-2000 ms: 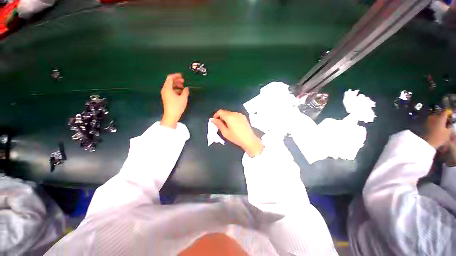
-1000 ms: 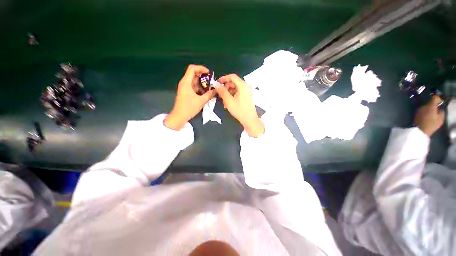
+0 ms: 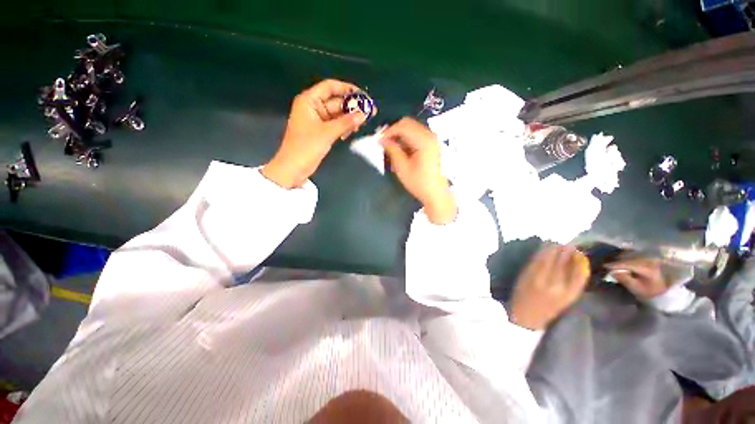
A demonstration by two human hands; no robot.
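My left hand holds a small shiny metal piece with a dark round face between its fingertips, raised over the green belt. My right hand, just to the right, pinches a small white wipe; the wipe is apart from the metal piece and slightly blurred. A pile of metal pieces lies at the far left. Another single piece lies beyond my right hand, near the white wipes.
Spread white wipes lie right of my hands. A clear bottle stands or lies among them, by a slanting metal post. Another person's hands are at the lower right. More pieces lie at the right.
My view has turned. My left hand first took hold of the metal piece and both hands met at it with the wipe; now my right hand and the wipe are apart from it.
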